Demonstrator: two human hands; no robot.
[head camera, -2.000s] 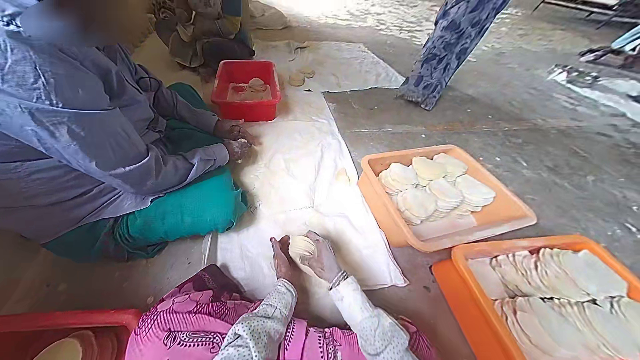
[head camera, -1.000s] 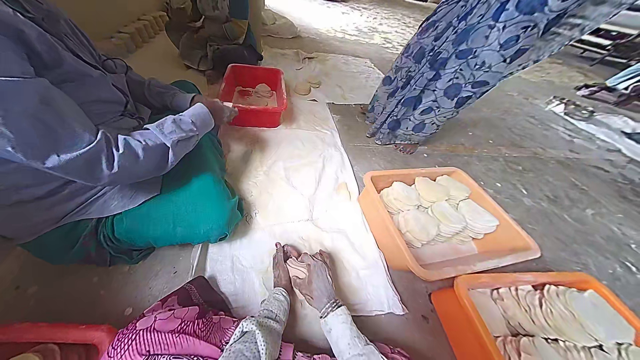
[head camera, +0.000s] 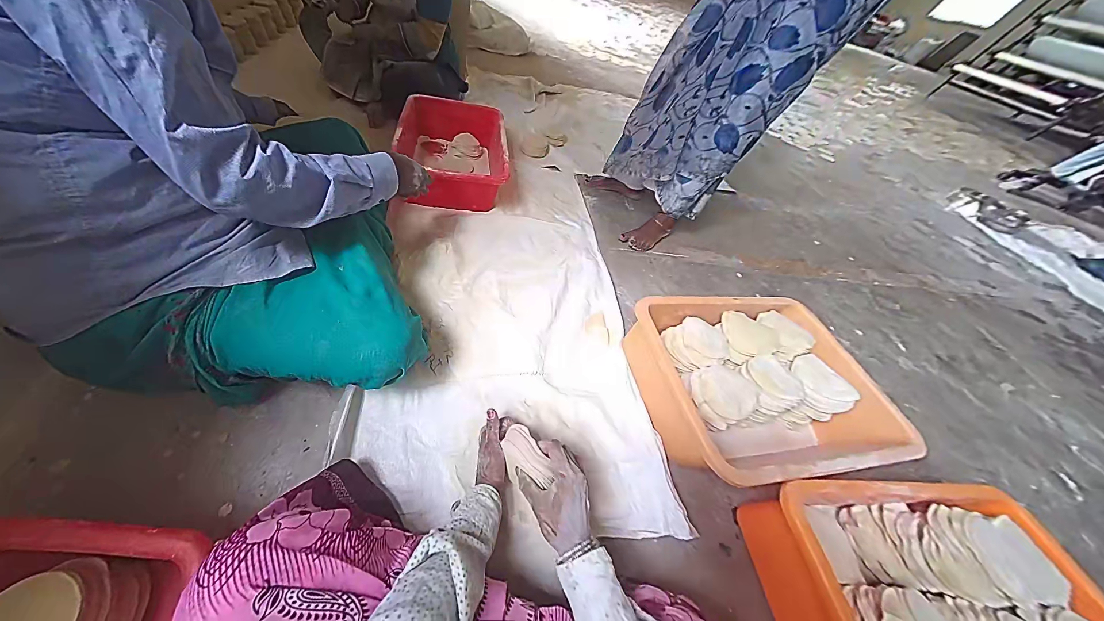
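Note:
A small stack of thin, pale dough rounds (head camera: 526, 454) stands on edge between my hands, over the near end of a white cloth (head camera: 517, 345). My right hand (head camera: 556, 492) grips the stack from the right, its fingers bent over the edge. Against the left side of the stack is my left hand (head camera: 492, 453), thumb and fingers partly hidden behind the rounds. White powder coats my hands and the cloth. A single pale round (head camera: 597, 328) lies near the cloth's right edge.
Orange trays (head camera: 906, 435) (head camera: 798, 492) with stacked rounds stand at the right. A red tub (head camera: 95, 539) is at lower left, another red tub (head camera: 457, 190) at the cloth's far end. A person in a blue shirt (head camera: 250, 181) sits left; another person (head camera: 707, 112) stands beyond.
The standing person's patterned garment has come further into view, with feet now beside the cloth. The seated co-worker's hand has moved from over the cloth to the red tub. My hands still hold the rounds.

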